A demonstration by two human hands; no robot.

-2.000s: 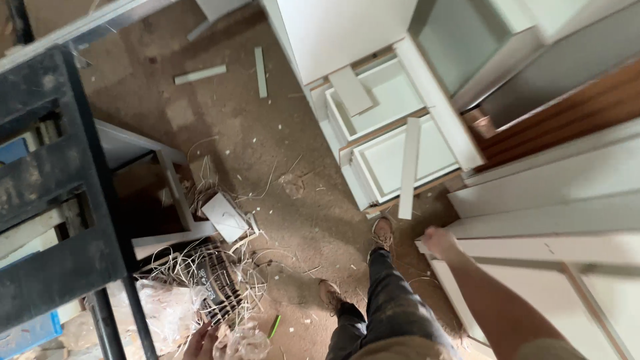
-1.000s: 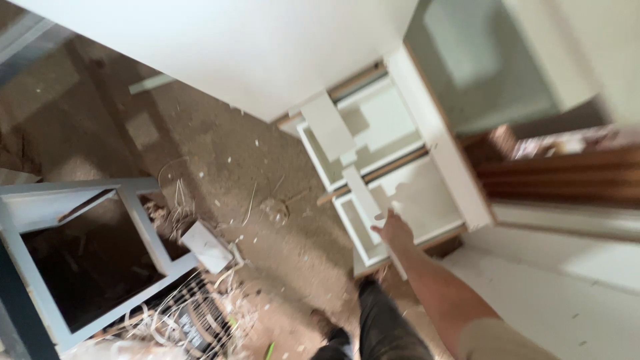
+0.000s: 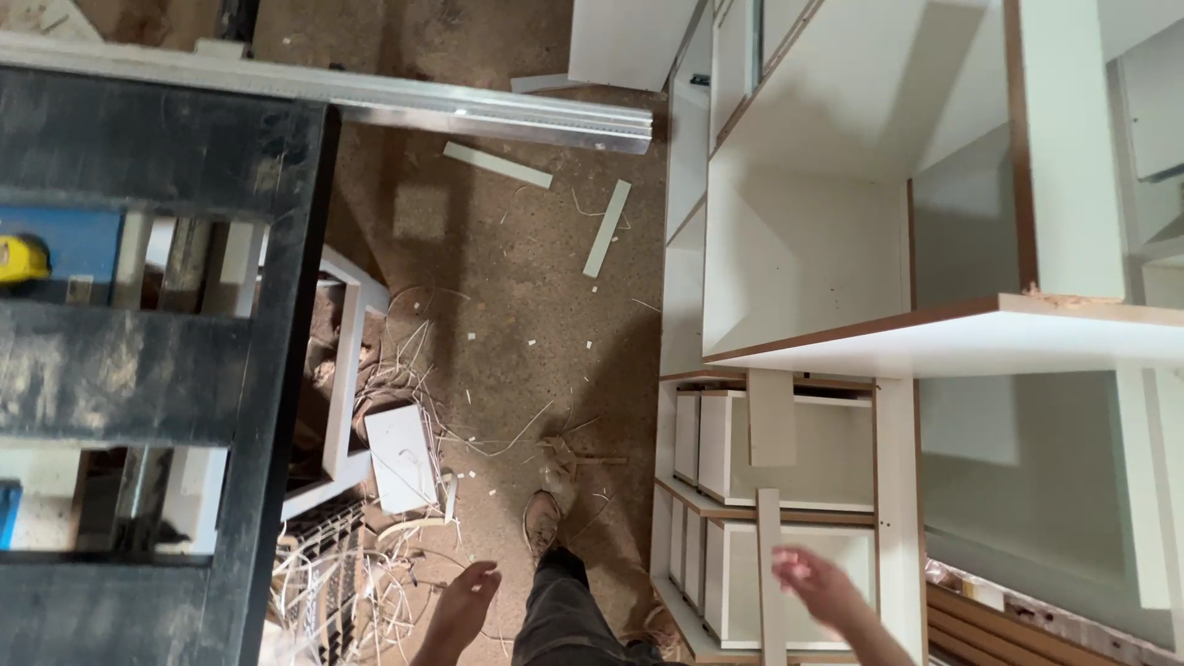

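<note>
My left hand (image 3: 470, 592) hangs above the floor at the bottom centre, fingers curled loosely, nothing seen in it. My right hand (image 3: 814, 578) is beside a narrow white board strip (image 3: 769, 564) that lies across the lower white drawer box (image 3: 832, 573); its fingers are partly bent and blurred, and whether they touch the strip is unclear. A wider pale board piece (image 3: 771, 421) rests over the upper drawer box (image 3: 832, 444). Both boxes sit inside a white cabinet carcass with brown raw edges.
A black slatted bench (image 3: 120, 370) with a metal rail (image 3: 462, 102) fills the left, a yellow tape measure (image 3: 23, 259) on it. Below are a white frame (image 3: 347, 370), a white panel (image 3: 402, 458) and tangled strips (image 3: 370, 592). Two offcuts (image 3: 498, 165) lie on the floor. White cabinets (image 3: 805, 240) stand right.
One second ago my right hand was at the narrow strip over the lower drawer, arm stretched out; now it is drawn back beside it. My left hand has come into view. The view has shifted greatly.
</note>
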